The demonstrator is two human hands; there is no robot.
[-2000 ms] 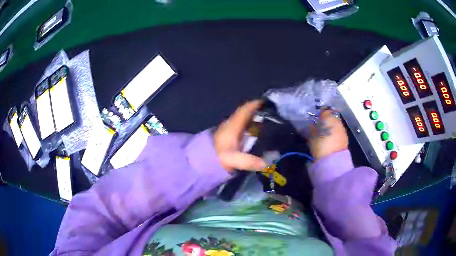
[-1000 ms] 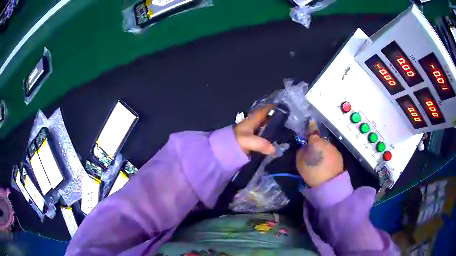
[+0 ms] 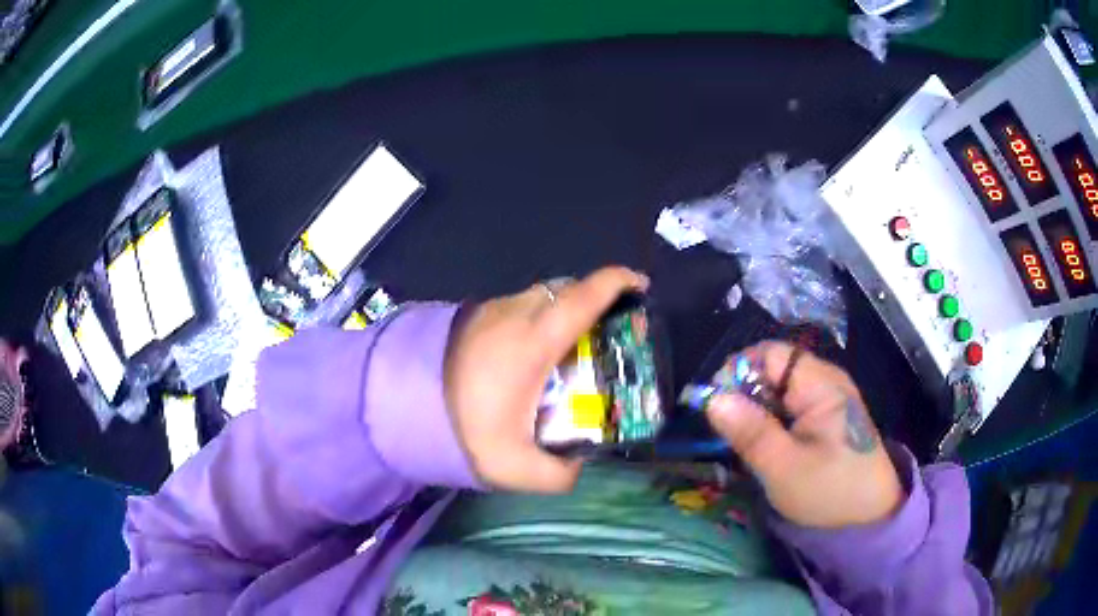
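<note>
My left hand (image 3: pixel 512 385) grips a power bank unit (image 3: pixel 608 391) from its left side. The unit's green circuit board faces right, with yellow tape beside it; the palm hides most of its cell. My right hand (image 3: pixel 813 421) pinches a small silver and blue USB test plug (image 3: pixel 713 392) just right of the board. Plug and board are apart. A short stretch of blue lead (image 3: pixel 692 446) shows below, partly hidden. The white tester (image 3: pixel 897 229) with red digital readouts stands at the right.
Crinkled clear plastic (image 3: pixel 771 241) lies on the black mat beside the tester. A small white piece (image 3: pixel 680 227) lies at its left end. Several more units lie at the left, some on bubble wrap (image 3: pixel 223 229). Bagged units (image 3: pixel 187 60) lie on the green surface at the back.
The unit's board end now shows clearly in my left hand. My right hand has moved down and now shows the plug. The clear bag near my lap is gone from view there.
</note>
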